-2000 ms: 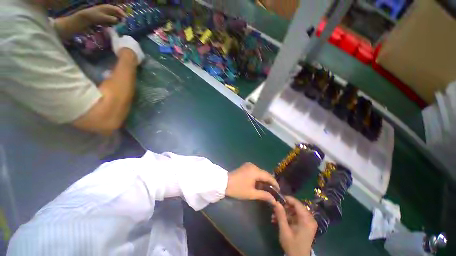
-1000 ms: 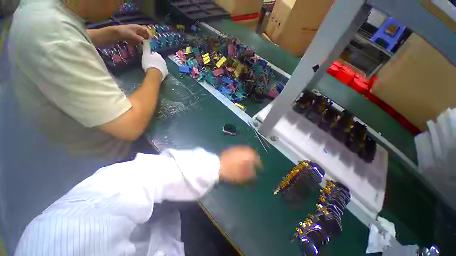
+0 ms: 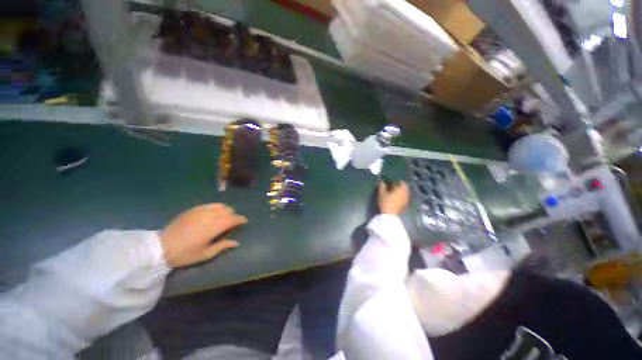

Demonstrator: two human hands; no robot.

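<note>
My left hand [image 3: 199, 235] is low over the green mat [image 3: 127, 190], its thumb and fingers apart, with nothing visible in it. My right hand [image 3: 393, 197] is at the left edge of the blister tray [image 3: 450, 200], which holds dark parts. A small dark spot shows at its fingertips, too blurred to tell whether it is held. Two columns of black screen modules with gold left edges, one [image 3: 246, 156] and the other [image 3: 290, 172], stand between my hands. A dark assembled watch unit [image 3: 71, 159] with a pale rim lies alone at the far left.
Behind the mat are a white foam tray [image 3: 232, 95] with dark rows and a stack of white foam trays [image 3: 387, 42]. Crumpled tissue [image 3: 341, 148] lies beside a white bottle [image 3: 368, 152]. A fan [image 3: 538, 156] stands at right. Another person's pale sleeve [image 3: 457, 299] is close to my right arm.
The view has swung right, bringing the blister tray and fan into sight. My right hand has come back into view at the tray. The watch unit now lies away from my left hand.
</note>
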